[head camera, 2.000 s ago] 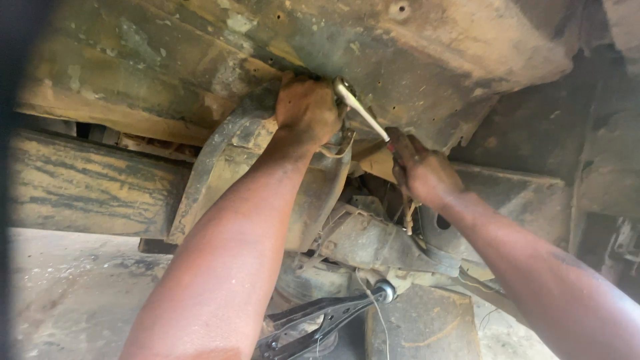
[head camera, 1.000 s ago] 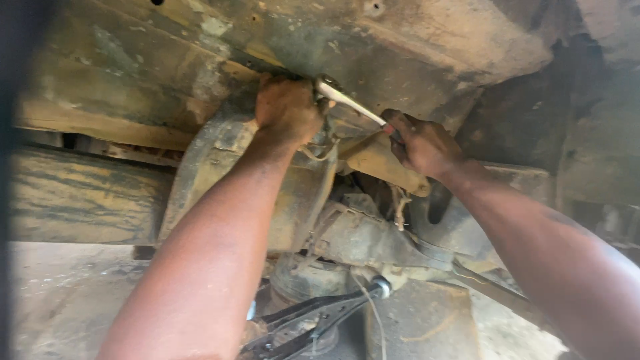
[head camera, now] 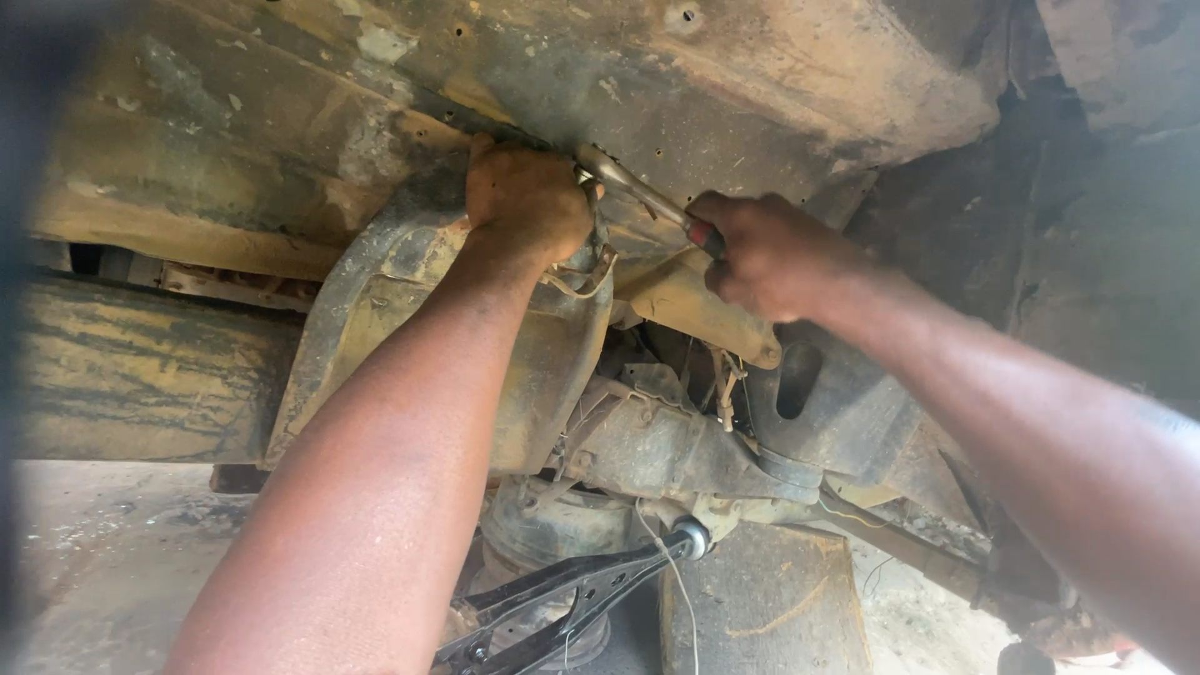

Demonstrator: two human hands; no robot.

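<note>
My right hand (head camera: 773, 253) is closed around the red and black handle of a metal ratchet wrench (head camera: 637, 184). The wrench slants up and left, and its head meets my left hand (head camera: 530, 199) under the rusty vehicle body panel (head camera: 637, 103). My left hand is curled at the top of a curved metal bracket (head camera: 375, 281), beside the wrench head; what its fingers grip is hidden. A thin bent strip (head camera: 586, 281) hangs just below that hand.
Below are a black metal control arm (head camera: 562, 591) with a round bushing, a wooden block (head camera: 769, 600) and a loose wire (head camera: 680, 572). A dirty frame rail (head camera: 150, 366) runs along the left. A slotted plate (head camera: 839, 403) and hanging wires (head camera: 726, 384) lie below my right hand.
Both hands stay at the same spot under the panel, with the wrench still in my right hand. The wrench handle has swung slightly, and the view has shifted a little.
</note>
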